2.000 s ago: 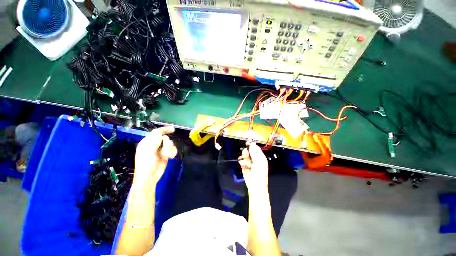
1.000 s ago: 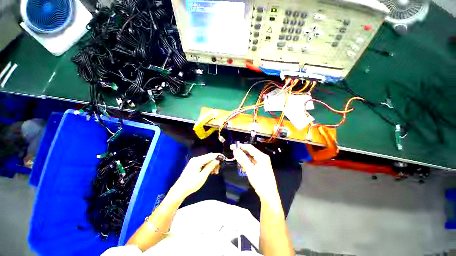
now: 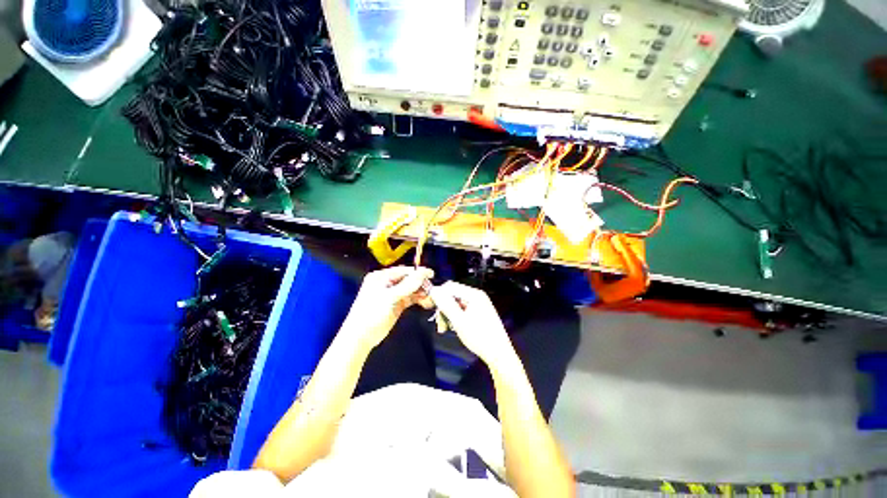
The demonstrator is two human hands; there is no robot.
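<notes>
My left hand (image 3: 392,294) and my right hand (image 3: 463,313) meet in front of the yellow-orange fixture strip (image 3: 506,236). My left hand pinches the end of an orange test lead (image 3: 420,243) that hangs from the strip. My right fingertips hold a small connector against it. The connector is tiny and mostly hidden by the fingers, so I cannot tell whether the two ends are joined. Orange and white leads run from the beige cable tester (image 3: 574,58) to the strip, with white paper (image 3: 559,199) over them.
A pile of black cables (image 3: 243,97) lies on the green bench left of the tester. A large blue bin (image 3: 117,360) with black cables stands left of my lap. Fans (image 3: 73,27) stand at the back. Loose black cables (image 3: 817,209) lie at right.
My left hand came from over the bin's edge to the middle, then up to the hanging lead's end. My right hand moved slightly left and now touches the left.
</notes>
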